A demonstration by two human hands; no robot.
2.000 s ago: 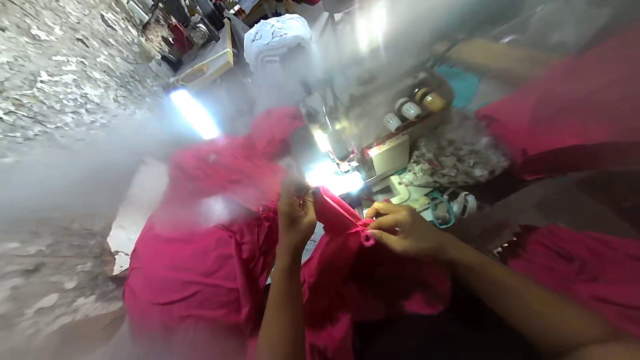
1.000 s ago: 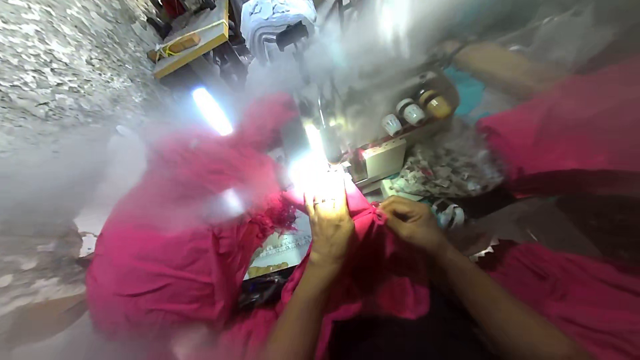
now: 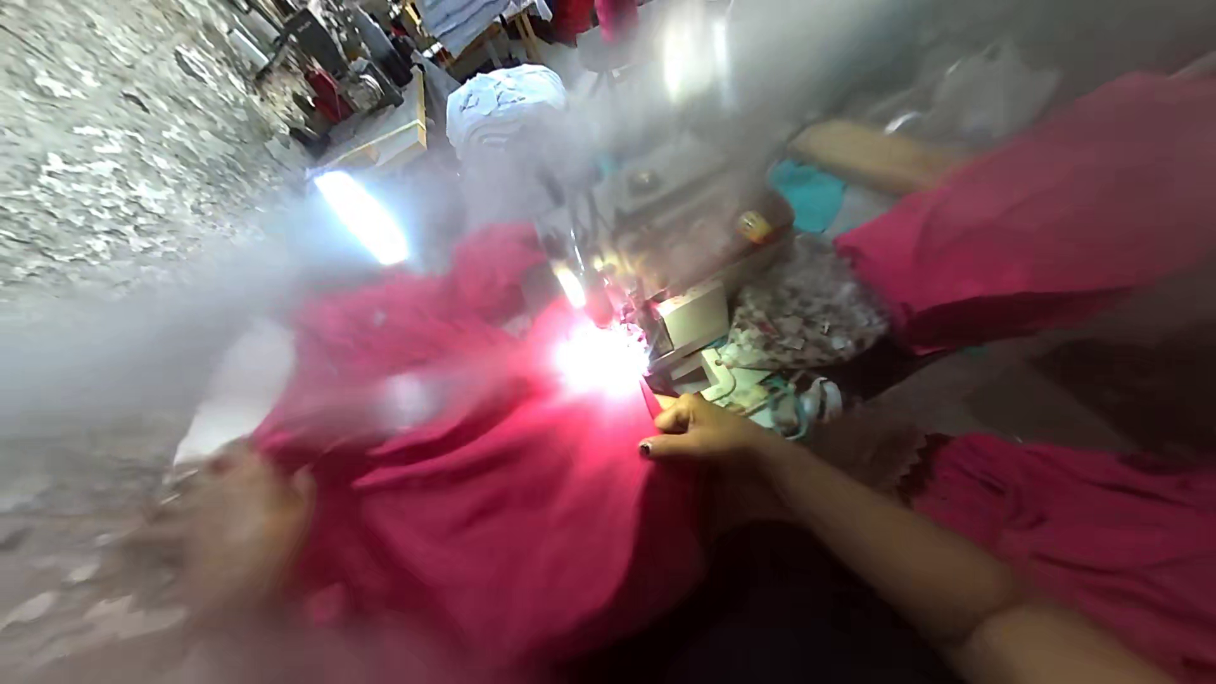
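Note:
Bright pink-red fabric (image 3: 513, 484) spreads across the middle, running up to a sewing machine (image 3: 655, 237) whose lamp glares over the stitching area. My right hand (image 3: 698, 427) pinches the fabric's edge just right of the glare, thumb and forefinger together. Far left, my left hand (image 3: 237, 532) is a blur at the cloth's left side; whether its fingers hold the cloth is unclear. Glare hides the needle and presser foot.
A clear bag of scraps (image 3: 807, 309) lies right of the machine, with tangled trimmings (image 3: 803, 404) below it. More pink fabric (image 3: 1035, 209) covers the right. Behind are a folded white cloth stack (image 3: 503, 104), a lit tube lamp (image 3: 363, 217) and a peeling wall (image 3: 114, 123) at left.
My left hand has moved from beside the machine's lamp to the far left. The pink fabric is now spread out wide in front of the machine. My right hand stays at the cloth's edge.

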